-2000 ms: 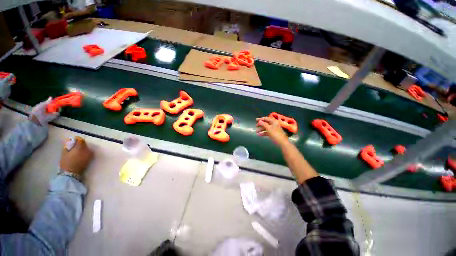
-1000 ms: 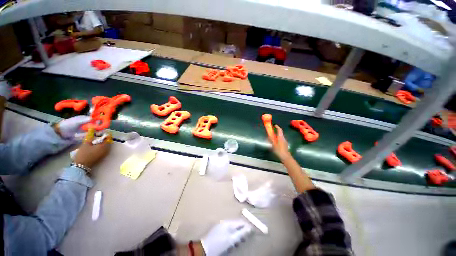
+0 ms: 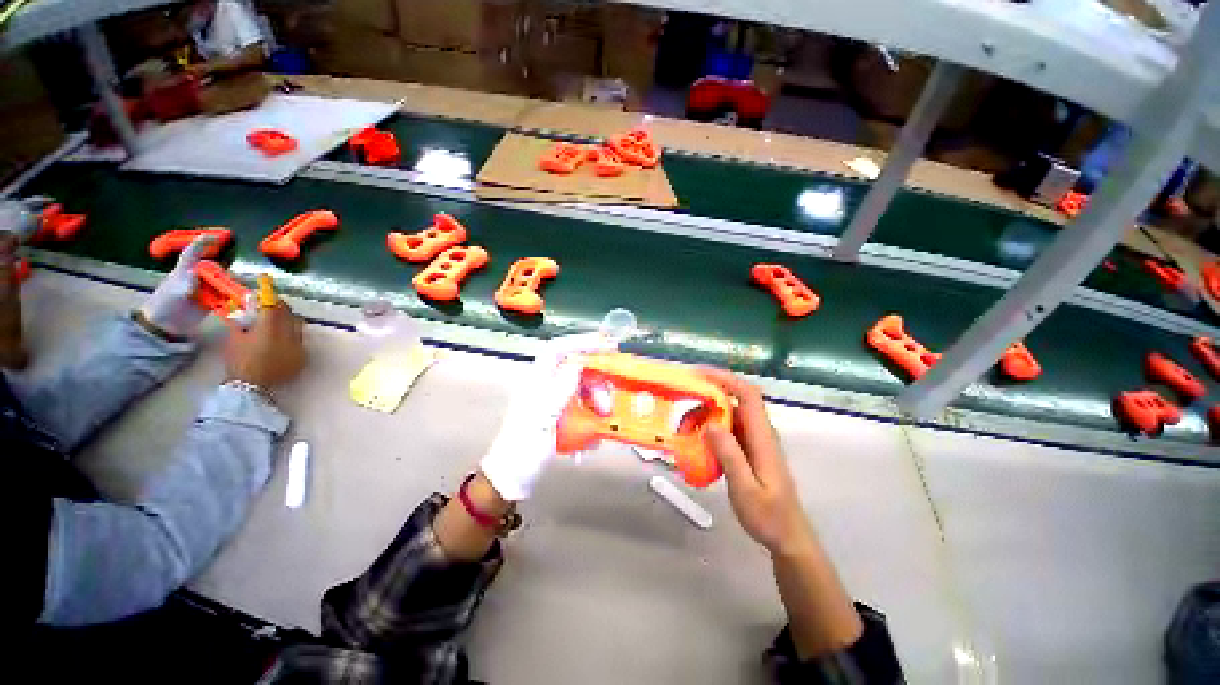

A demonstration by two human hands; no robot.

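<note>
An orange controller shell [image 3: 649,406] is held in the air over the bench, its round openings facing me. My left hand [image 3: 533,418], in a white glove, grips its left end. My bare right hand [image 3: 760,471] grips its right end, with the thumb on the front. The shell and my glove hide most of the white bottle and cloth behind them. A round clear lid [image 3: 617,323] shows just above the shell at the belt edge.
The green belt [image 3: 656,288] carries several spaced orange shells. A white stick [image 3: 681,502] lies on the bench below the held shell. At left a neighbour's hands [image 3: 265,345] hold a shell and a yellow-handled tool. A white metal post [image 3: 1057,254] rises at right.
My right hand has lifted the shell off the belt and brought it back over the bench. My left hand has risen from the bench and taken hold of its other end.
</note>
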